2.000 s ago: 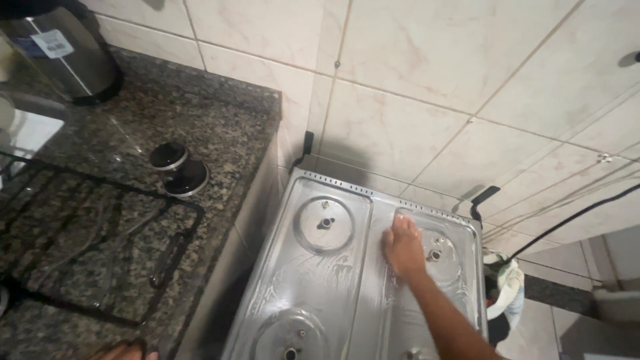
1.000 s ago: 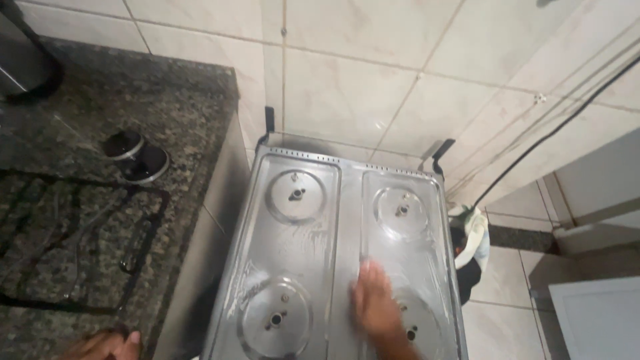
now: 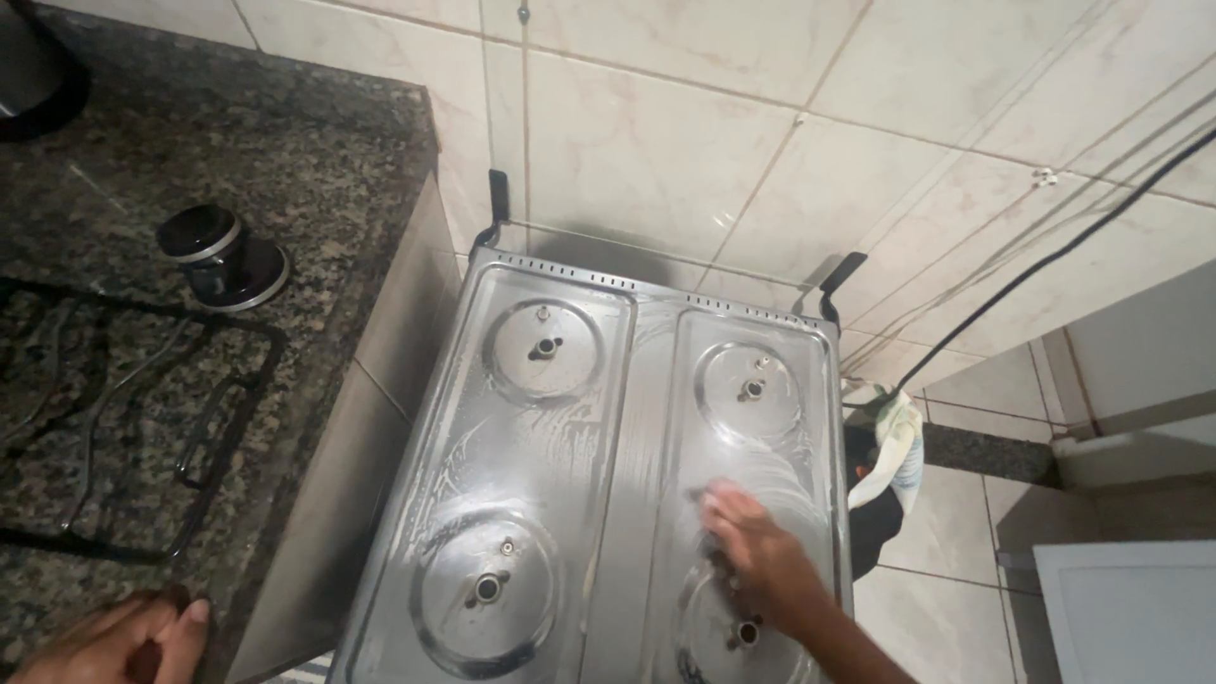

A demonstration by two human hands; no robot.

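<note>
A stainless steel stovetop (image 3: 622, 456) lies below me, with bare burner wells and soapy-looking streaks on its surface. Blurred, my right hand (image 3: 755, 546) is on or just above its right panel, between the rear and front burner wells; whether anything is under the palm is hidden. My left hand (image 3: 123, 641) rests at the edge of the granite countertop (image 3: 332, 180), its fingers curled; I cannot tell whether it holds something. Near it on the counter lies a black wire pan grate (image 3: 180, 475). Behind the grate sit black burner caps (image 3: 223, 261), stacked unevenly.
Black hinge arms (image 3: 499, 199) stand at the stove's rear corners, before a tiled wall (image 3: 655, 161). A black cable (image 3: 1054, 261) runs down at the right to a cloth or bag (image 3: 898, 451) beside the stove. A white panel (image 3: 1130, 608) is at the lower right.
Two seconds ago my right hand was by the rear right burner well; it has since come forward along the right panel. More of my left hand shows at the counter's edge.
</note>
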